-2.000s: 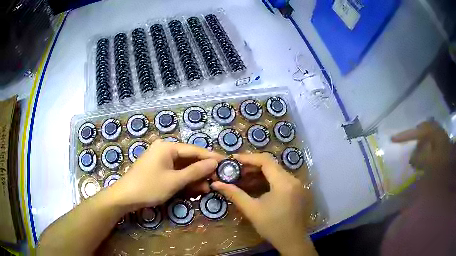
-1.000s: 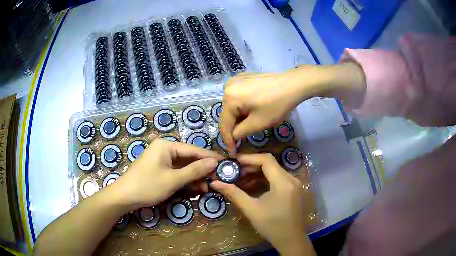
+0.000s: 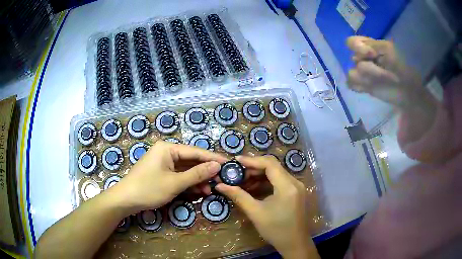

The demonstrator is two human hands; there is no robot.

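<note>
A round black lens unit (image 3: 232, 173) with a shiny pale centre is held between both hands above the near tray. My left hand (image 3: 169, 174) grips its left side with thumb and fingers. My right hand (image 3: 271, 195) grips its right side the same way. The clear near blister tray (image 3: 299, 189) lies below, with rows of similar lens units such as this one (image 3: 197, 118); my hands hide its middle. Beyond it the far blister tray (image 3: 91, 76) holds tight rows of black rings (image 3: 163, 55).
Another person's hand (image 3: 377, 71) and pink sleeve (image 3: 430, 116) are at the right. A white cable with a small box (image 3: 319, 87) lies by the partition. A blue folder (image 3: 344, 30) hangs at the upper right. Cardboard sheets (image 3: 9, 167) stand at the left edge.
The other person's hand reached in to the lens unit one second ago and has now drawn back to the upper right. My hands have barely moved.
</note>
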